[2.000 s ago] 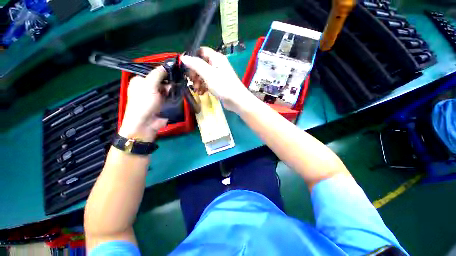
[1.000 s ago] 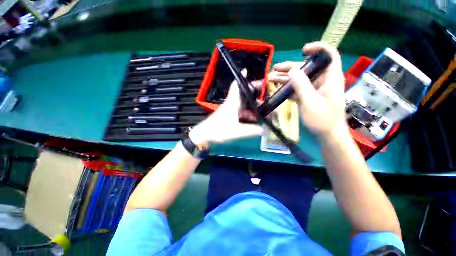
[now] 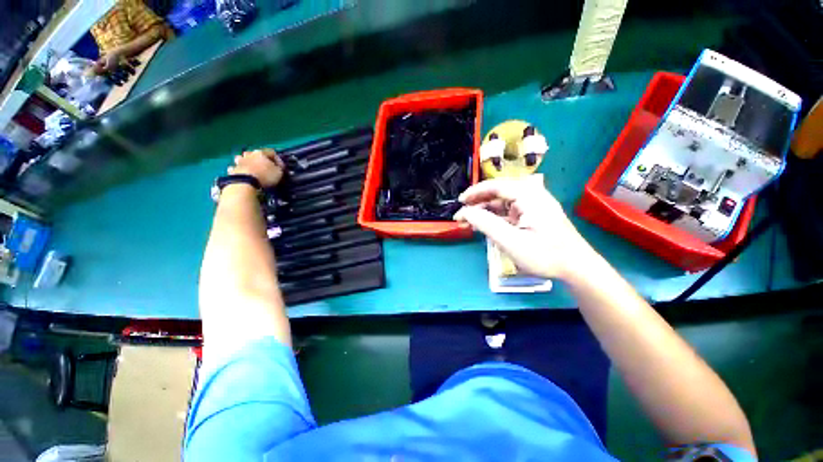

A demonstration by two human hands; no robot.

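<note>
My left hand (image 3: 259, 169) is at the upper left end of the black ribbed tray (image 3: 347, 278), over the ends of the slim black parts (image 3: 311, 230). Whether it grips one is hidden. My right hand (image 3: 528, 226) is over the cream fixture, its fingertips close together by the near right corner of the red parts bin (image 3: 420, 229). I cannot tell whether they pinch something small. Small black parts (image 3: 429, 162) fill the bin. The fixture's yellow round end (image 3: 513, 147) shows white pads and dark pieces.
To the right, a white and blue screw feeder (image 3: 690, 149) sits in a second red bin (image 3: 606, 200). A pale upright post (image 3: 596, 41) stands behind the fixture. A dark cord (image 3: 717, 266) runs by the feeder. Another person's hand (image 3: 110, 61) shows at the far upper left.
The black tripod assembly is no longer between my hands. My left hand has moved left to the ribbed tray. My right hand has lowered to the fixture, whose round end now shows.
</note>
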